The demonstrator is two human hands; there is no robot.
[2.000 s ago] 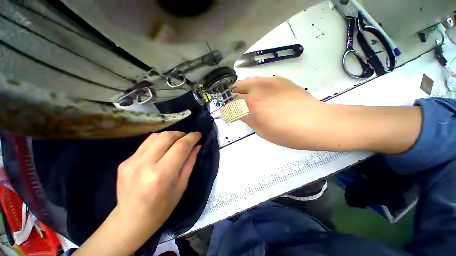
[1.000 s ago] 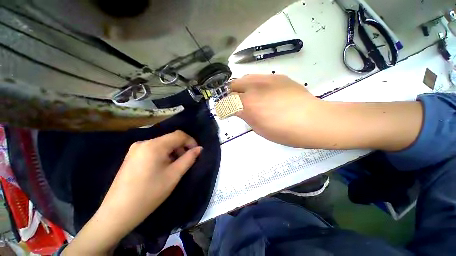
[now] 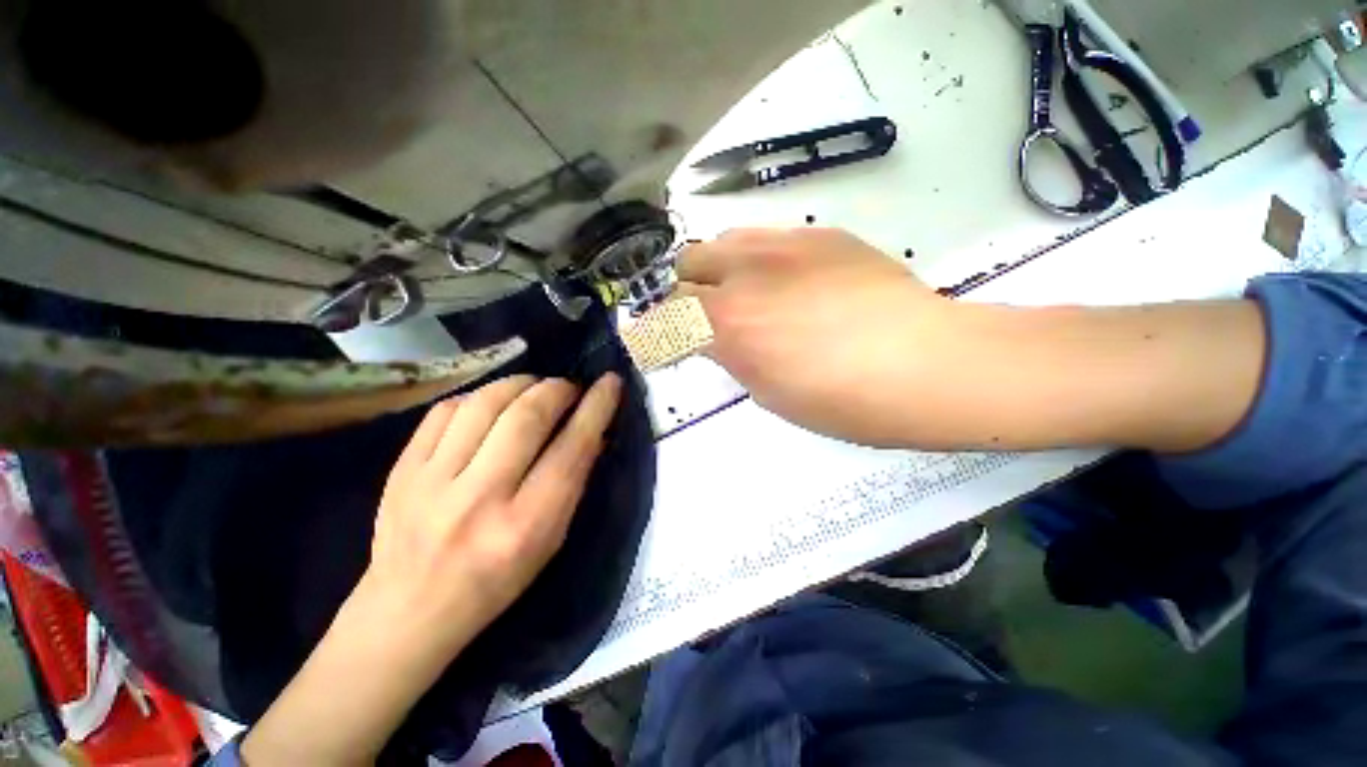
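Note:
A dark fabric piece [image 3: 300, 570] lies on the table and runs under the machine head to the needle area [image 3: 607, 292]. My left hand [image 3: 487, 487] lies flat on the fabric, palm down, fingers slightly apart and pointing at the needle area; it grips nothing visible. My right hand [image 3: 802, 322] is beside the needle area, its fingertips at the small metal parts below the dark round tension disc [image 3: 622, 240]. Whether its fingertips hold something is hidden. A beige patterned piece [image 3: 669, 333] shows just left of my right hand.
The machine head [image 3: 300, 120] covers the upper left. Black thread snips [image 3: 802, 155] and black-handled scissors [image 3: 1102, 128] lie on the white table [image 3: 960, 180]. A printed ruler [image 3: 810, 525] runs along the front edge. A red basket [image 3: 60, 644] is at lower left.
My left hand, curled and lifted a second ago, now lies flatter, with its fingers extended closer to the needle area. My right hand stays nearly in place. The machine head appears shifted slightly left.

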